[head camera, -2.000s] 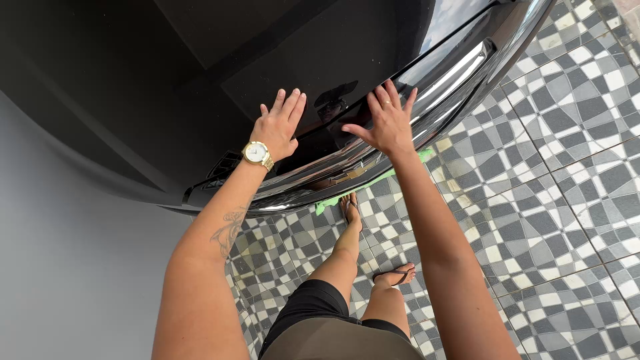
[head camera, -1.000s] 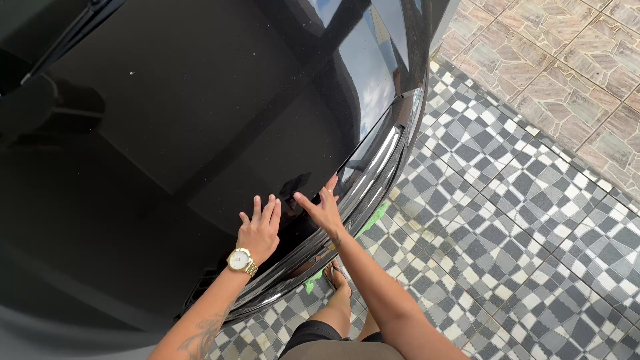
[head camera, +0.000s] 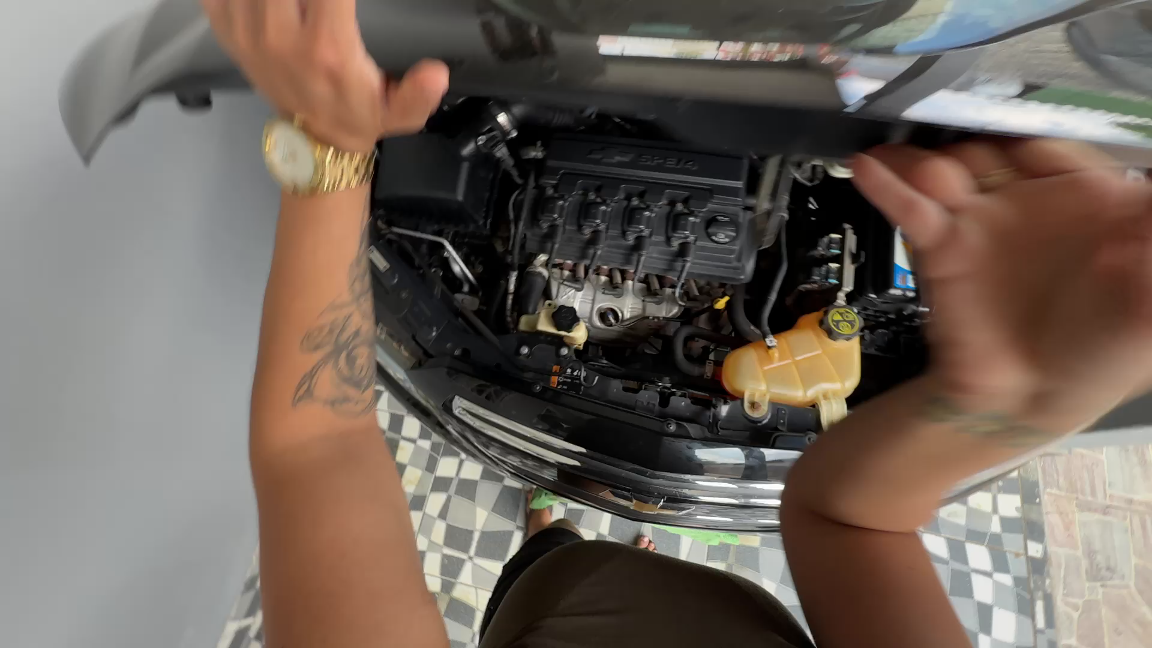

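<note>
The black car hood [head camera: 720, 81] is raised, and both my hands are at its front edge. My left hand [head camera: 315, 72], with a gold watch [head camera: 292, 155] at the wrist, lies against the hood with its thumb out to the side. Blurred by motion, my right hand [head camera: 1017, 261] has its palm turned up and its fingertips at the underside of the edge. Beneath the hood shows the black plastic engine cover [head camera: 643, 207] with its oil filler cap [head camera: 721, 228]. The orange coolant reservoir [head camera: 792, 364] with a black cap sits near my right forearm.
A battery [head camera: 903, 261] is partly hidden behind my right hand. The chrome-trimmed front grille [head camera: 630, 477] runs between my body and the engine bay. Green cloth or a similar material [head camera: 697, 535] lies under the bumper on the checkered tile floor [head camera: 468, 508]. A grey wall [head camera: 126, 360] stands at the left.
The hood was down with both hands on its front edge; now it is up and the engine bay shows. My hands have moved up with it, and my right hand has turned palm up.
</note>
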